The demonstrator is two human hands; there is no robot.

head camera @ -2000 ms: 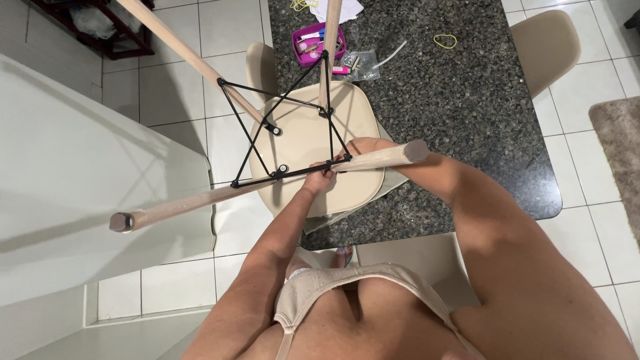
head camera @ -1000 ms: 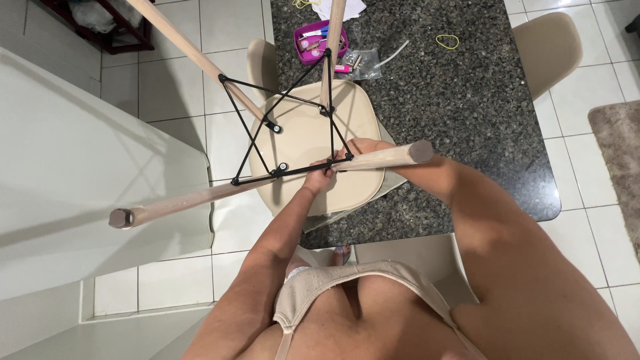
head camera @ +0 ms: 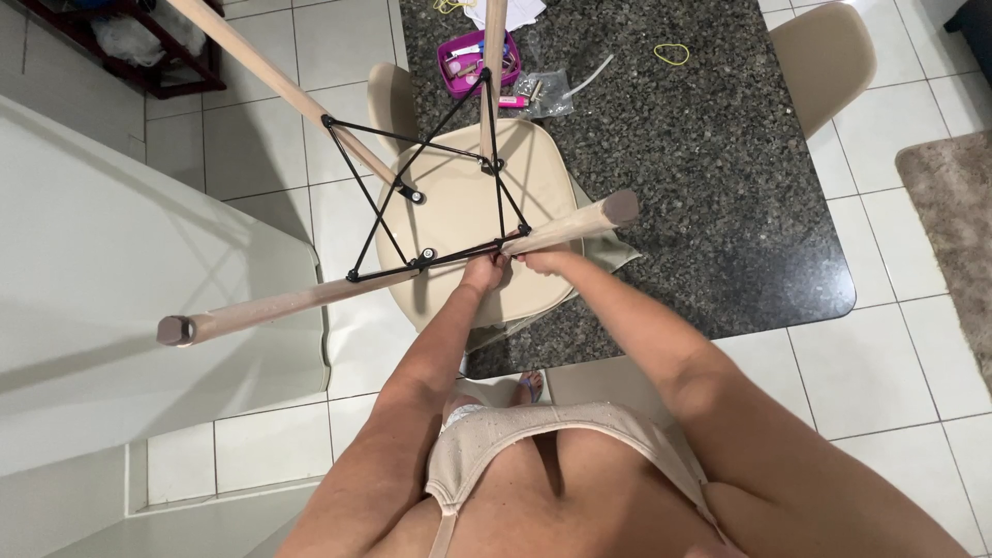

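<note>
An upturned chair with a beige plastic seat (head camera: 457, 225) lies on a dark granite table. Its wooden legs point up and outward, joined by a black metal wire brace (head camera: 403, 174). My left hand (head camera: 486, 271) is at the base of the near right wooden leg (head camera: 573, 223), below the brace, its fingers bent close to the leg's fixing point. Beside it, my right hand (head camera: 542, 258) reaches under the same leg. The leg and brace partly cover the fingers of both hands, so what they hold cannot be told.
On the granite table (head camera: 721, 201) are a magenta plastic basket (head camera: 443, 74) with small items, a clear plastic bag (head camera: 552, 97), a yellow band (head camera: 671, 54) and papers. A cloth (head camera: 612, 254) lies under the seat. Another beige chair (head camera: 829, 62) stands at the right, a white appliance-like surface (head camera: 155, 271) at the left.
</note>
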